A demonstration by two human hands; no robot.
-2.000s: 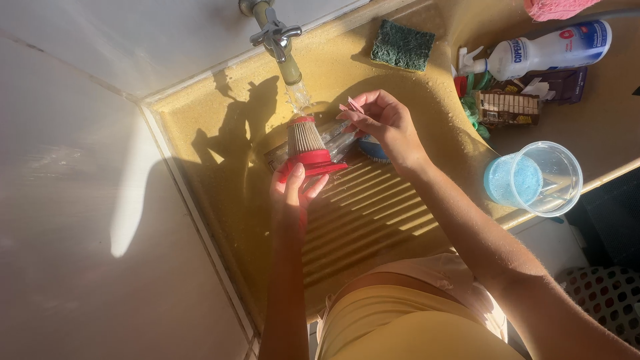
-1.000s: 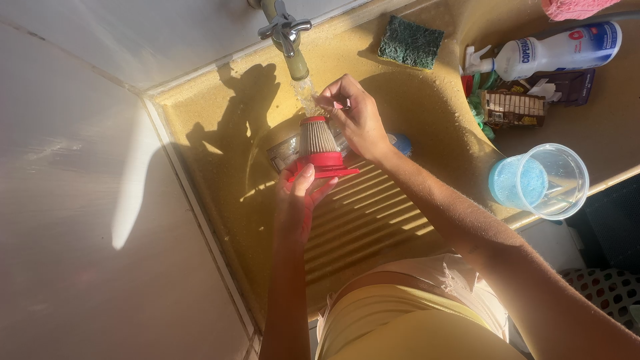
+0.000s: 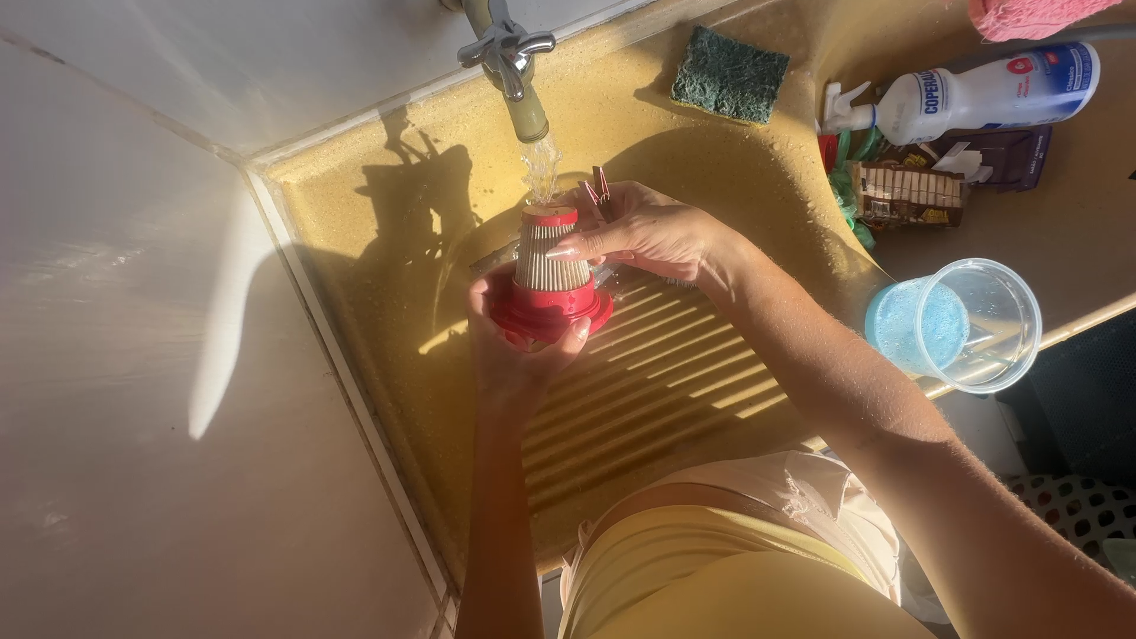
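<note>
My left hand [image 3: 519,355] grips the red rim of a pleated cone filter [image 3: 552,253], which stands upright under the faucet [image 3: 510,62]. Water runs from the spout onto the filter's red top. My right hand [image 3: 643,231] is at the filter's right side, its thumb against the pleats, and holds a small clothespin-like clip [image 3: 599,188] between its fingers. Behind and below the filter, something shiny and clear in the basin is mostly hidden by the hands. The yellow washtub [image 3: 657,382] has a ribbed washboard slope beneath my hands.
A green scouring sponge [image 3: 730,75] lies on the tub's back edge. To the right are a white spray bottle [image 3: 994,93], a pack of wooden clothespins [image 3: 910,191], a pink cloth [image 3: 1034,13] and a clear plastic cup of blue stuff [image 3: 954,327] near the front edge. A tiled wall [image 3: 160,355] borders the left.
My right hand has come down from above the filter's top to its right side, with the thumb now on the pleats. My left hand keeps its hold on the red rim.
</note>
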